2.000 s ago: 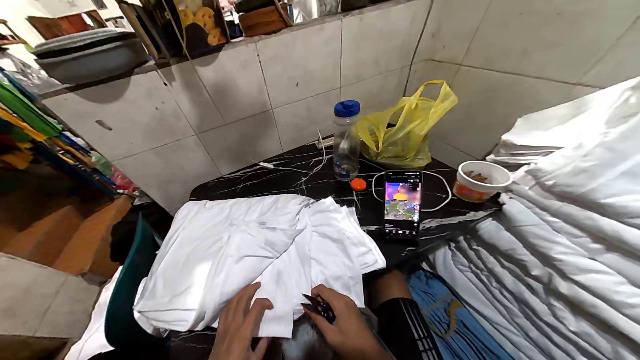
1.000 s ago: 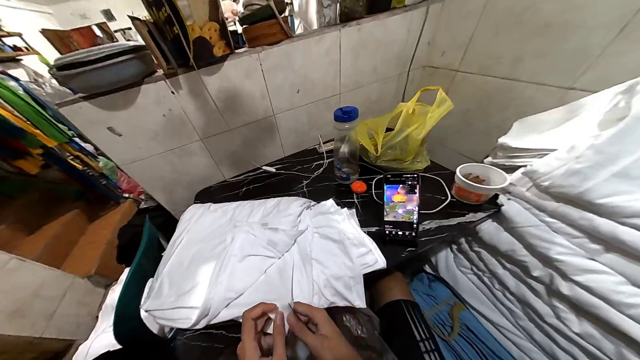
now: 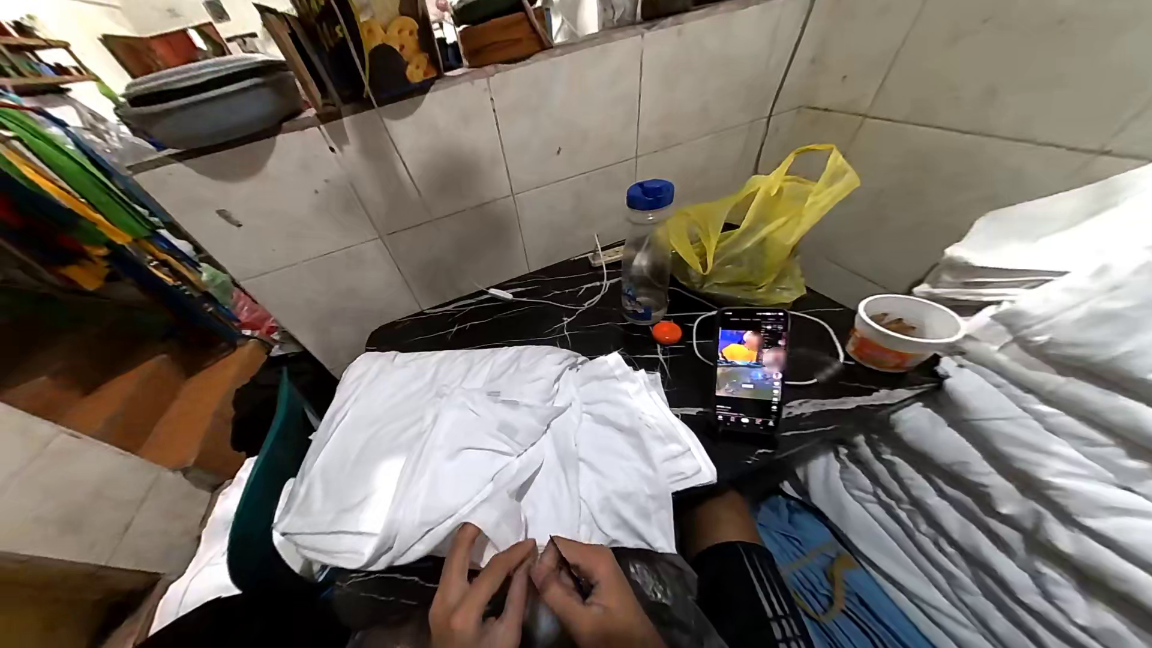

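A pile of white fabric (image 3: 486, 450) lies over the front of a black marble-patterned table (image 3: 576, 315). At its near edge my left hand (image 3: 481, 589) pinches the edge of the white fabric between thumb and fingers. Close against it on the right, my right hand (image 3: 589, 589) is closed, fingertips together at the same edge, with a small dark tool (image 3: 558, 553) partly showing between its fingers; most of that tool is hidden. Under both hands is a dark plastic sheet or bag (image 3: 661, 576).
Behind the fabric stand a plastic bottle (image 3: 646, 261) with a blue lid, a yellow plastic bag (image 3: 756, 234), a lit phone (image 3: 750, 371) and a white tub (image 3: 903, 333). An orange round object (image 3: 666, 333) lies near the bottle. White fabric (image 3: 1035, 432) is heaped at right.
Two seconds ago my hands were apart, the left spread on the fabric and the dark tool showing in the right. Now both hands are together at the fabric's near edge.
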